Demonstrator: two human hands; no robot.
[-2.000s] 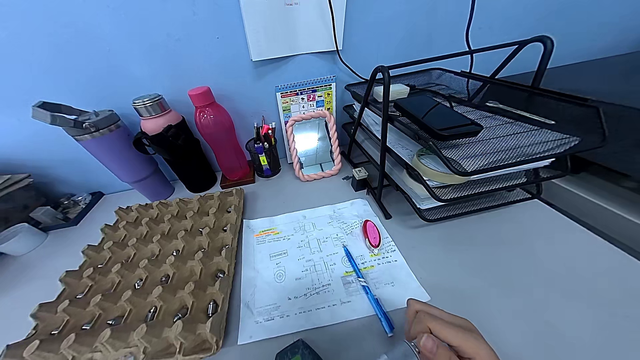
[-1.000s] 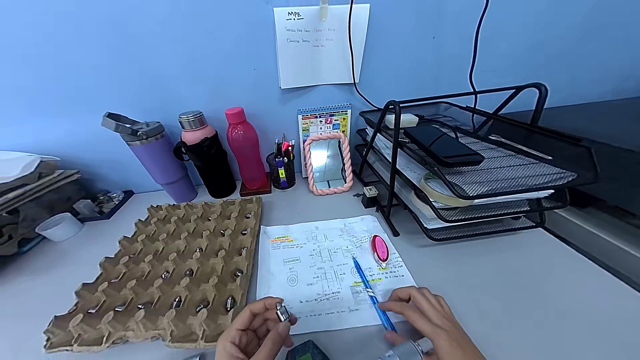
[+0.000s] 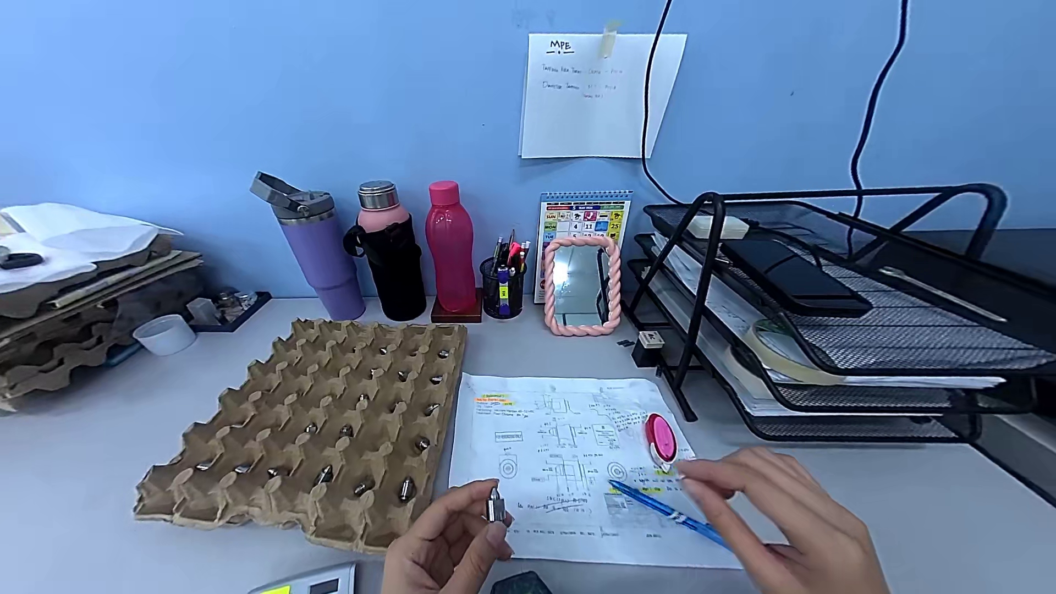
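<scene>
Between the thumb and fingers of my left hand (image 3: 452, 540) is a small metal part (image 3: 496, 506), upright over the lower edge of a paper technical drawing (image 3: 569, 412). My right hand (image 3: 784, 524) hovers at the drawing's right side, fingers bent; whether it holds anything cannot be told. A blue pen (image 3: 660, 509) lies on the drawing, its lower end near my right hand. Just above those fingertips rests a pink and red oval object (image 3: 661, 437), likely a correction tape. Left of the drawing, a cardboard egg tray (image 3: 272, 388) holds several small metal parts (image 3: 407, 488) in its cups.
Bottles (image 3: 450, 247), a pen holder (image 3: 502, 289) and a pink-framed mirror (image 3: 582, 286) stand by the wall. A black mesh tray rack (image 3: 711, 272) with a phone (image 3: 796, 276) is at right. Stacked trays (image 3: 66, 313) lie far left. A grey device (image 3: 309, 581) sits at the bottom.
My left hand, out of sight two seconds ago, has come into view with the metal part. Since one second ago, my right hand has moved away from the pen. The view has shifted upward.
</scene>
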